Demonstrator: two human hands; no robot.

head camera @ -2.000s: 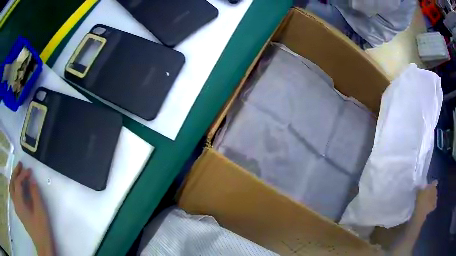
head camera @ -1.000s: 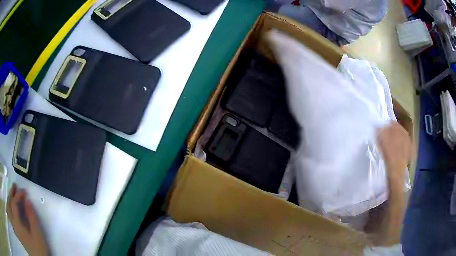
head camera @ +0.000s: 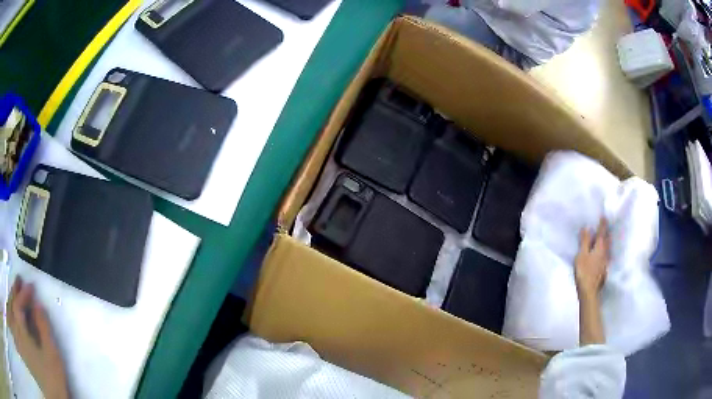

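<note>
Several black housings (head camera: 394, 238) lie flat in the brown carton (head camera: 437, 335), one with its raised window end toward the bench. White packing liner (head camera: 562, 304) is bunched over the carton's right end. My right hand (head camera: 593, 257) lies on the liner with its fingers somewhat spread, pressing it; I cannot see it gripping. My left hand (head camera: 33, 331) rests at the lower left on the white foam sheet (head camera: 94, 343), holding nothing visible, beside a housing (head camera: 94, 234) with a tan adhesive frame (head camera: 31, 222) around its window.
More framed housings (head camera: 156, 132) lie in a row on foam up the bench. A blue scrap bin (head camera: 35, 140) with tan scraps is at the left edge. The green bench edge (head camera: 258, 171) runs beside the carton. White bagged material (head camera: 539, 27) is behind the carton.
The liner that covered the carton's contents has been pulled back to the right, uncovering the black housings. My right hand has let its raised part down onto the right end. My left hand stays low left.
</note>
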